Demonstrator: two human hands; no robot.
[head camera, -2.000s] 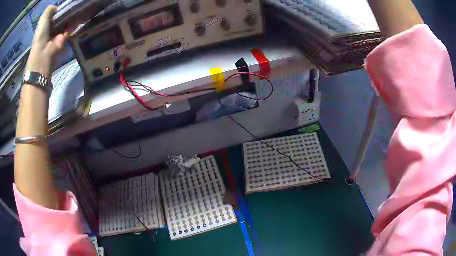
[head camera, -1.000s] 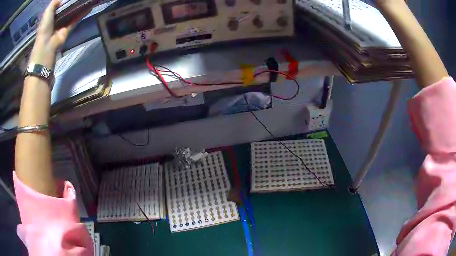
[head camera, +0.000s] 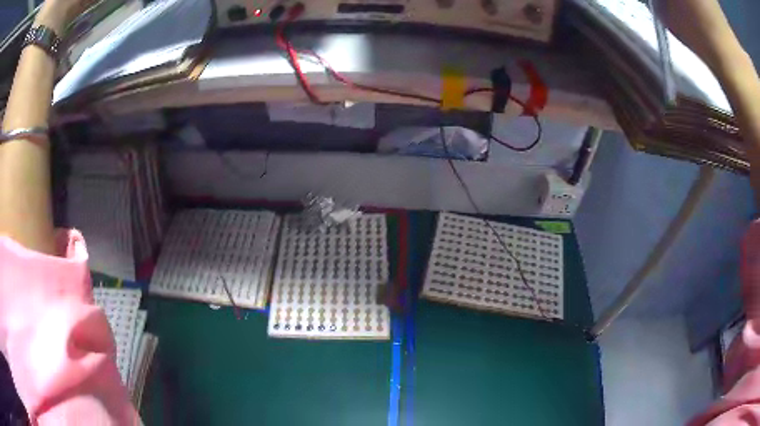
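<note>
My left hand (head camera: 62, 12) is cut off by the top left edge, above a wristwatch; its fingers and any hold are hidden. My right hand is out of the picture; only the bare forearm shows at the top right, passing in front of a thick paper stack (head camera: 621, 62) on the shelf. Another paper stack (head camera: 150, 50) lies on the shelf by my left forearm. The beige instrument (head camera: 392, 12) stands between the stacks, cut off by the top edge, with red and black leads (head camera: 296, 66) hanging from it.
Below the shelf (head camera: 392, 62), three component trays (head camera: 329, 274), (head camera: 212, 254), (head camera: 496, 262) lie on the green mat (head camera: 275, 374). Crumpled clear plastic (head camera: 329, 212) lies behind the middle one. More trays (head camera: 121, 320) are at the lower left. A slanted pole (head camera: 658, 250) stands at the right.
The view has tilted down and shifted, so the instrument and both hands have moved up towards or past the top edge. The trays show no clear movement on the mat.
</note>
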